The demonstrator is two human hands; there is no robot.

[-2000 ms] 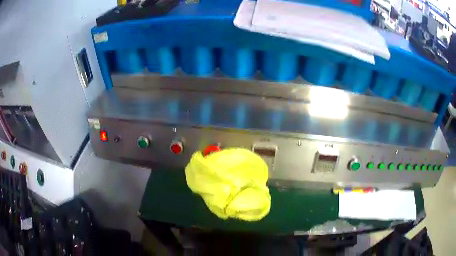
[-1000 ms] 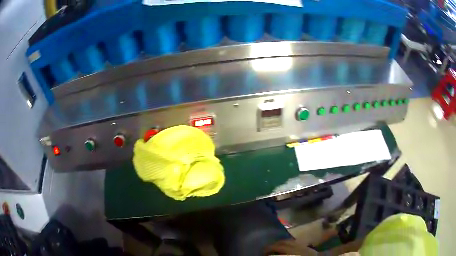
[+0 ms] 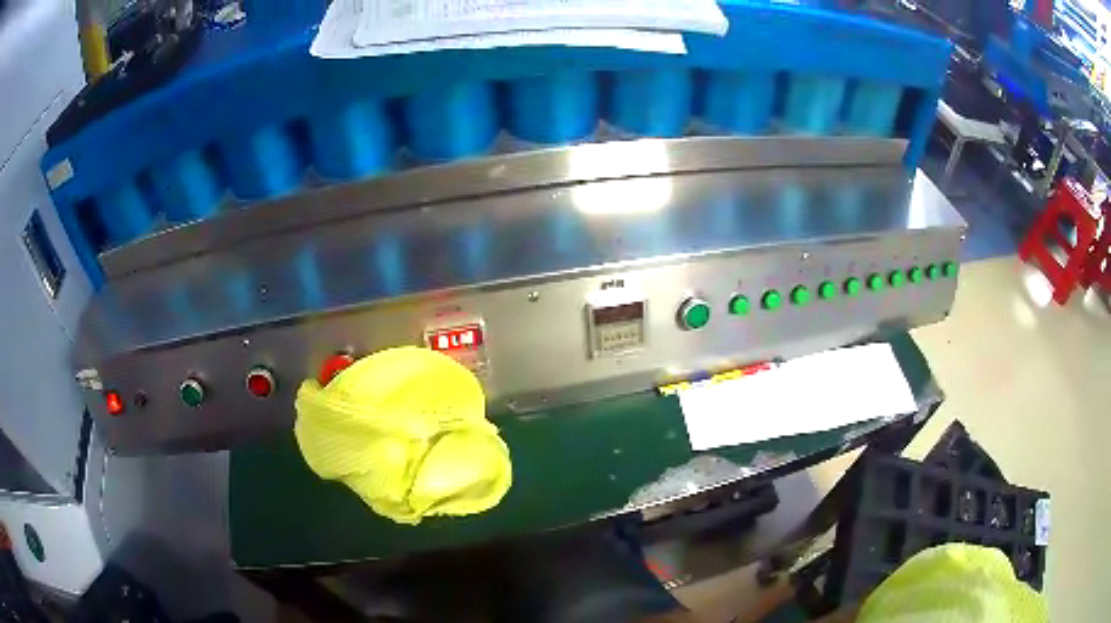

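A crumpled yellow cloth or cap [image 3: 408,432] lies on the green shelf [image 3: 573,456] against the steel control panel [image 3: 536,347], partly over a red knob. A yellow sleeve-like shape [image 3: 956,590] is cut off by the bottom edge at right, with a little blurred skin left of it. It overlaps a tilted black compartment tray [image 3: 895,517] with a white label and some shiny discs in its pockets. Neither of my hands shows clearly. Whether a hand below the frame holds the tray is hidden.
Blue station cups [image 3: 554,107] line the blue machine behind the panel. Paper sheets [image 3: 524,27] lie on its ledge. Another white sheet [image 3: 798,402] and pens [image 3: 713,377] lie on the shelf. A white machine [image 3: 43,535] stands at left, a red stool [image 3: 1066,237] at right.
The view has swung right, so the bench moved left in the picture. The tray and yellow sleeve-like shape came in at lower right and now sit slightly lower. The left display lit red.
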